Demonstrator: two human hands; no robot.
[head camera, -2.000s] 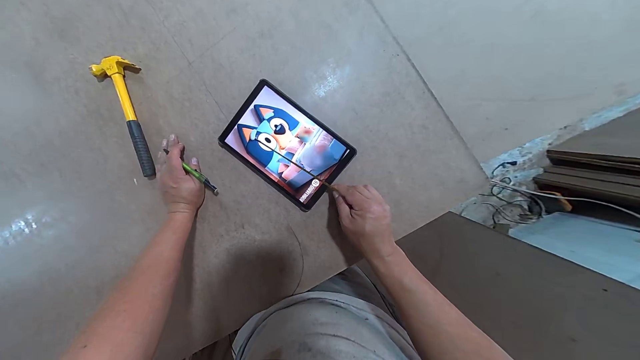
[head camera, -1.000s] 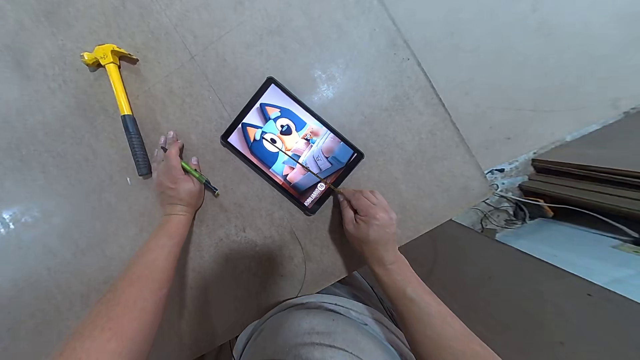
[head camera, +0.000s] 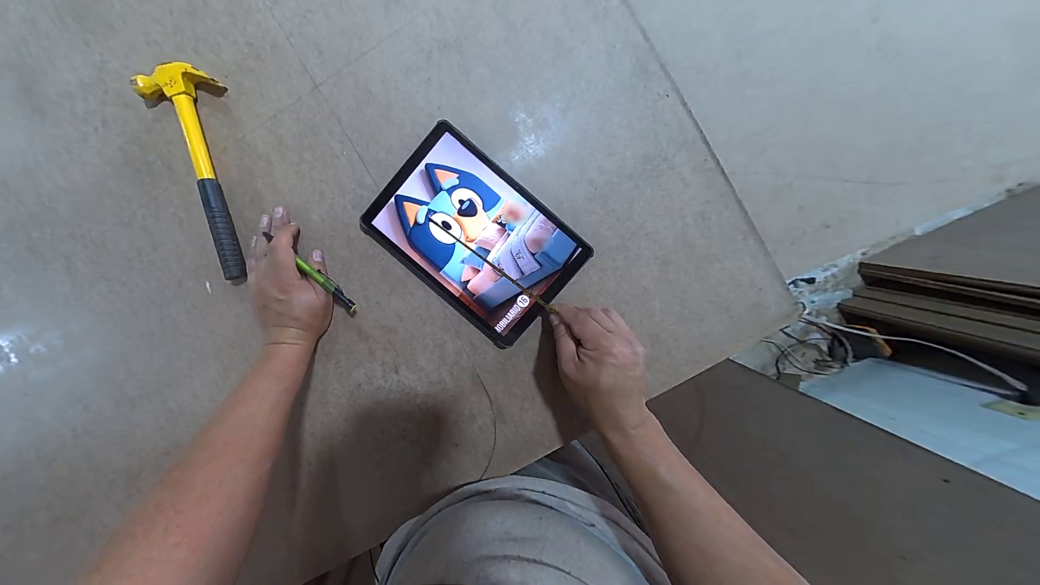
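A tablet (head camera: 475, 236) in a black case lies tilted on the large board, its screen lit with a picture of a blue cartoon dog. My right hand (head camera: 597, 357), at the tablet's lower right corner, pinches a thin dark stick (head camera: 496, 270) that lies across the screen, its far end over the cartoon's eye. To the left, my left hand (head camera: 288, 280) rests on the board with a green and black pencil or pen (head camera: 325, 284) held between its fingers. Just beyond that hand is a claw hammer (head camera: 195, 142) with a yellow head and a black grip.
The board's (head camera: 699, 325) right edge and corner are near a wall (head camera: 853, 97). At the right, stacked brown panels (head camera: 942, 313) stand by tangled cables (head camera: 812, 349) and a pale blue sheet (head camera: 926, 414). A brown panel (head camera: 812, 479) lies at the lower right.
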